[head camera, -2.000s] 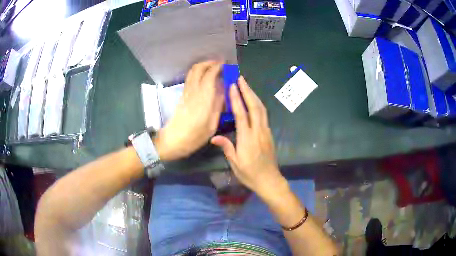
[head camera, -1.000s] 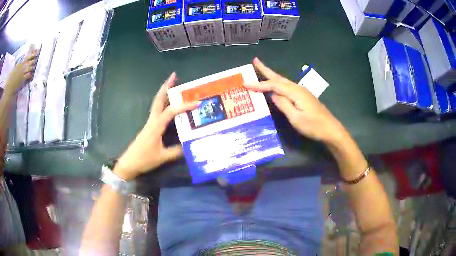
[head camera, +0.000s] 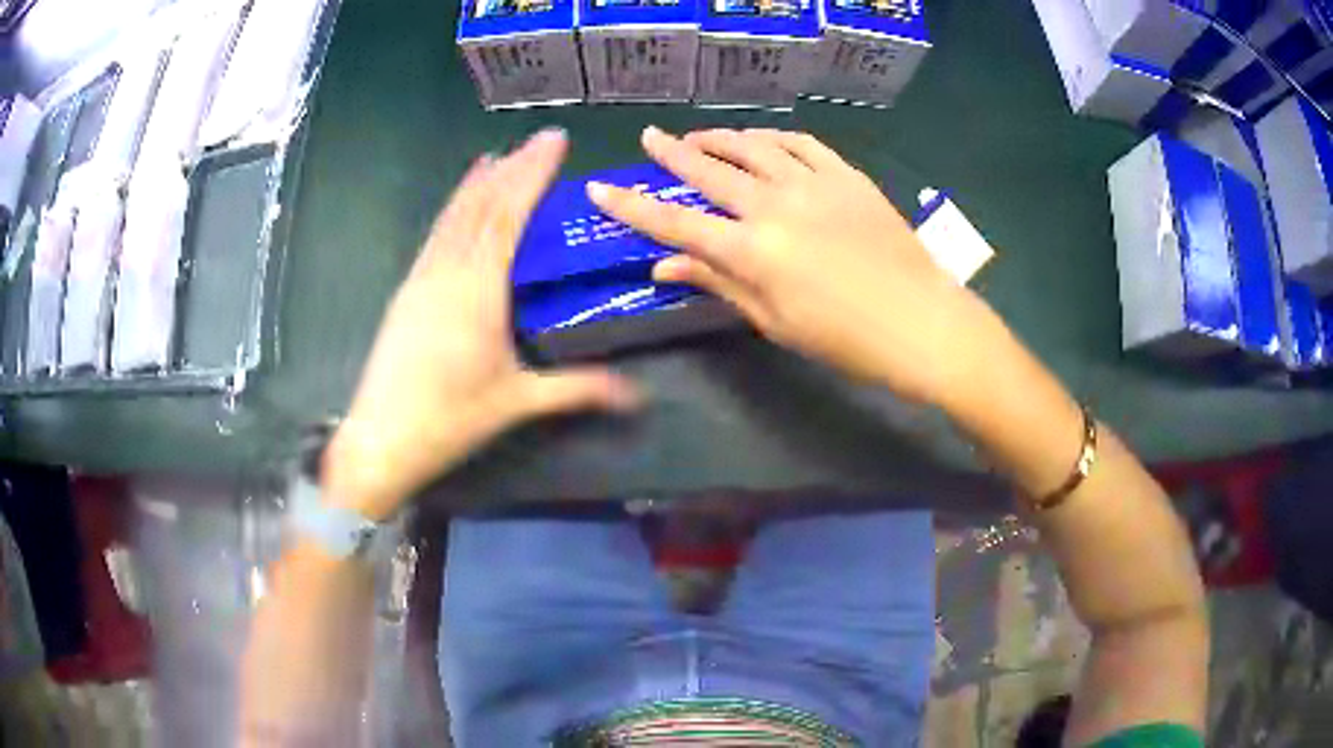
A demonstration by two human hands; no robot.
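A blue retail box [head camera: 607,241] lies on the dark green table in front of me, its blue printed side up and the edge towards me dark and shadowed. My right hand [head camera: 790,241] lies over its top and right part, fingers spread and hiding much of it. My left hand [head camera: 475,314] is at its left end, slightly blurred, fingers apart and thumb pointing right. The hands hide whether the box is fully closed. A small white label sheet [head camera: 956,238] lies on the table just right of my right hand.
Several finished cartons [head camera: 639,62] stand in a row at the far side. Blue-and-white stacked cartons [head camera: 1181,241] are at the right. A clear tray [head camera: 249,183] with pale packets and some bare cells is at the left. The table's near edge runs above my lap.
The box has moved away from me and now shows its blue side instead of the orange picture panel. My right hand has moved onto its top. Another person's hand has left the tray.
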